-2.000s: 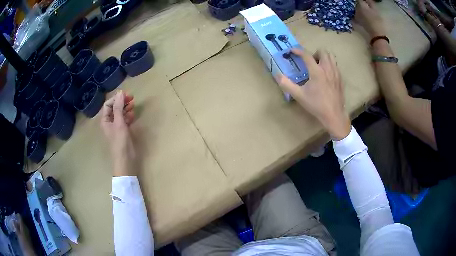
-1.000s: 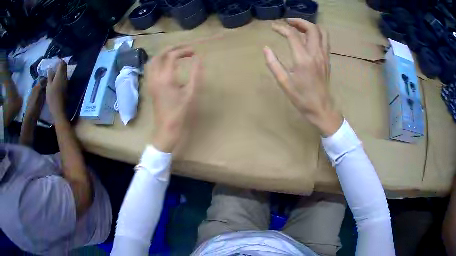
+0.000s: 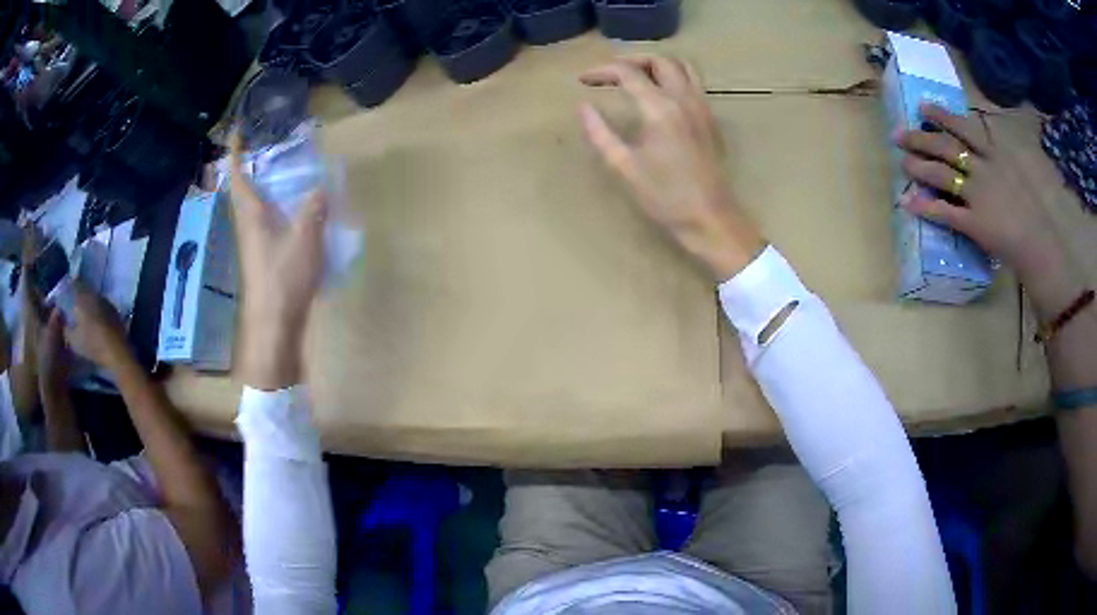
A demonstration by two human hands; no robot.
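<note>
My left hand [image 3: 279, 246] is at the left of the table, closed around a mini fan in a white sleeve [image 3: 295, 168]. The fan's dark round head [image 3: 274, 103] sticks up above my fingers; hand and sleeve are motion-blurred. A light-blue and white retail box [image 3: 196, 282] lies just left of my left hand, partly hidden by it. My right hand [image 3: 668, 156] is over the middle of the table, fingers apart and empty.
A second retail box [image 3: 926, 252] lies at the right, with another person's hand [image 3: 980, 180] on it. Dark fan housings [image 3: 469, 42] line the table's back. A heap of small parts [image 3: 1071, 144] is at far right. Another person [image 3: 108, 517] sits at left.
My left hand has moved left and taken hold of the sleeved fan. My right hand has shifted slightly left, still empty. Another person's hand has come onto the right box.
</note>
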